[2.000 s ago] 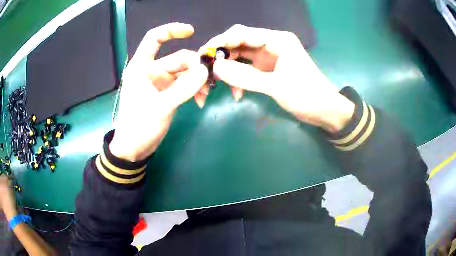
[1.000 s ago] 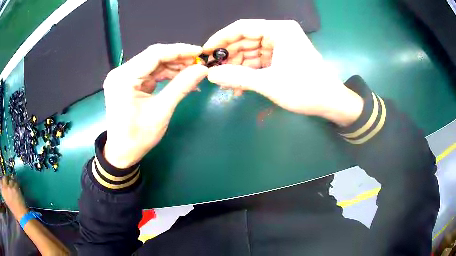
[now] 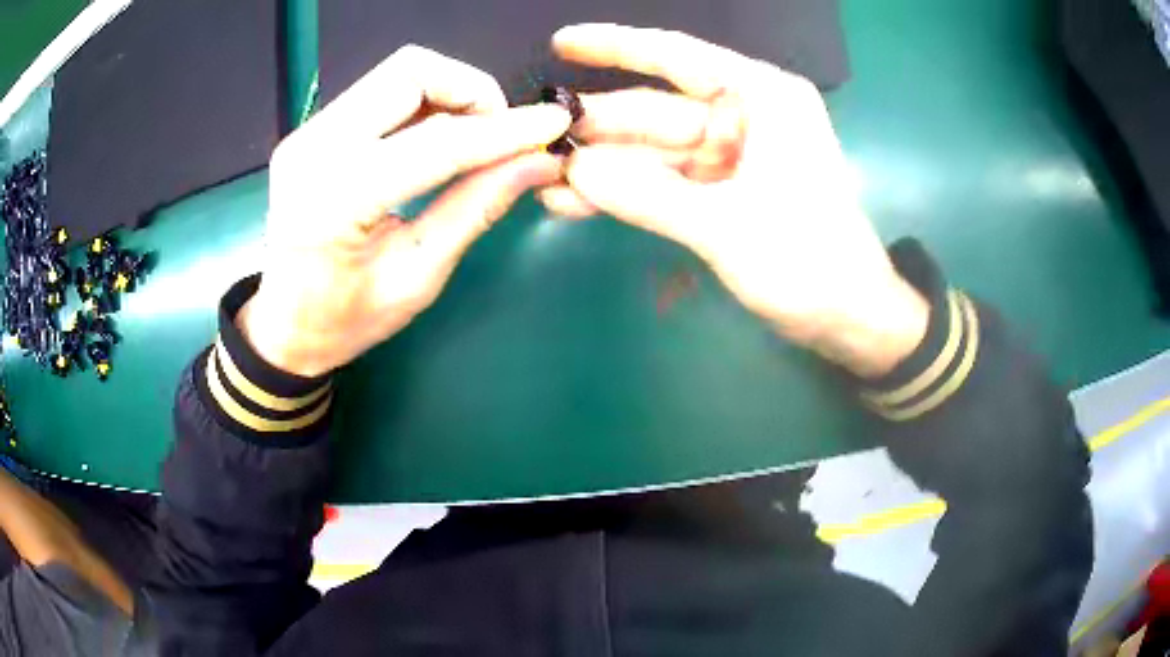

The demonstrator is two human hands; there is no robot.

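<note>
A small black part (image 3: 562, 100) with a bit of yellow at its lower side is pinched between both hands, above the near edge of the centre pad. My left hand (image 3: 379, 212) grips it from the left with thumb and forefinger. My right hand (image 3: 738, 180) holds it from the right with the thumb and a finger, its forefinger stretched out above. The fingers hide most of the part, so its exact shape cannot be told.
The black centre pad (image 3: 449, 32) lies straight ahead, the left pad (image 3: 167, 109) beside it. A heap of black parts with yellow spots (image 3: 71, 289) lies at far left. A right pad (image 3: 1123, 103) lies at far right. Another person's arm (image 3: 58, 546) is at lower left.
My left fingers have closed over the black part, which shows less now. My right forefinger has lifted away. The other person's hand has left the picture; the heap sits slightly higher and further left.
</note>
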